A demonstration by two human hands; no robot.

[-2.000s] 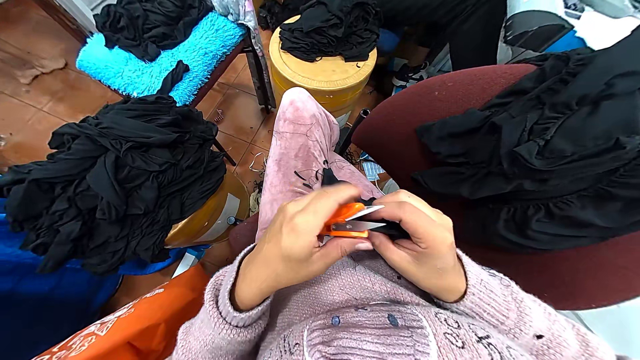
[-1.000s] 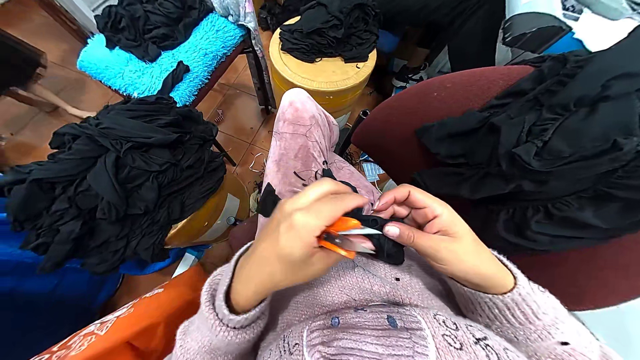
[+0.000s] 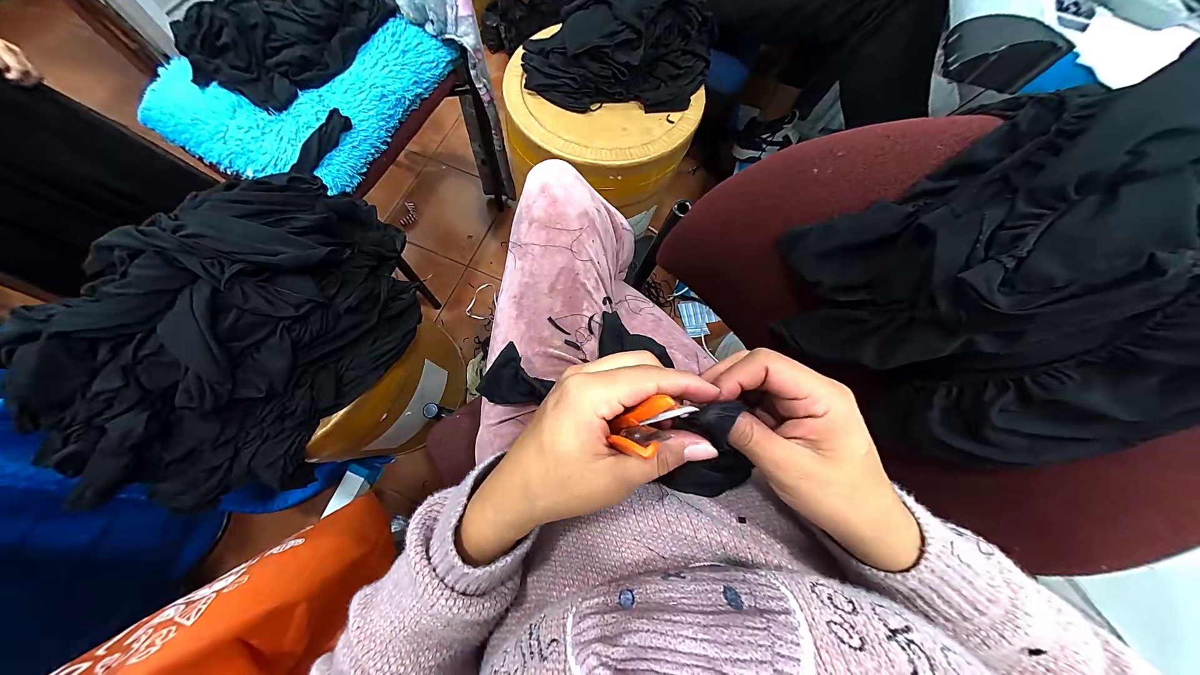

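Observation:
Over my lap, my left hand (image 3: 600, 436) holds small orange-handled thread snips (image 3: 647, 427), their blades pointing right toward a piece of black fabric (image 3: 710, 469). Thumb and fingers of my right hand (image 3: 797, 427) pinch that fabric just beyond the blade tips. My left fingers also touch the cloth near the blades. Part of the black fabric shows left of my left hand, lying across my pink trouser leg (image 3: 562, 244), where loose dark threads and scraps cling. Whether the blades touch the cloth is hard to tell.
Black garments are heaped on a yellow drum (image 3: 403, 403) at left and on a dark red chair (image 3: 806, 178) at right. Ahead stand another yellow drum (image 3: 600, 141) with black cloth and a chair with a blue shaggy cover (image 3: 394, 80). An orange bag (image 3: 309, 572) lies lower left. Another person's hand (image 3: 17, 66) shows upper left.
The black fabric is spread differently, with a piece now lying left of my left hand. My right hand has moved closer to the left since one second ago. A person has come into view at the left edge.

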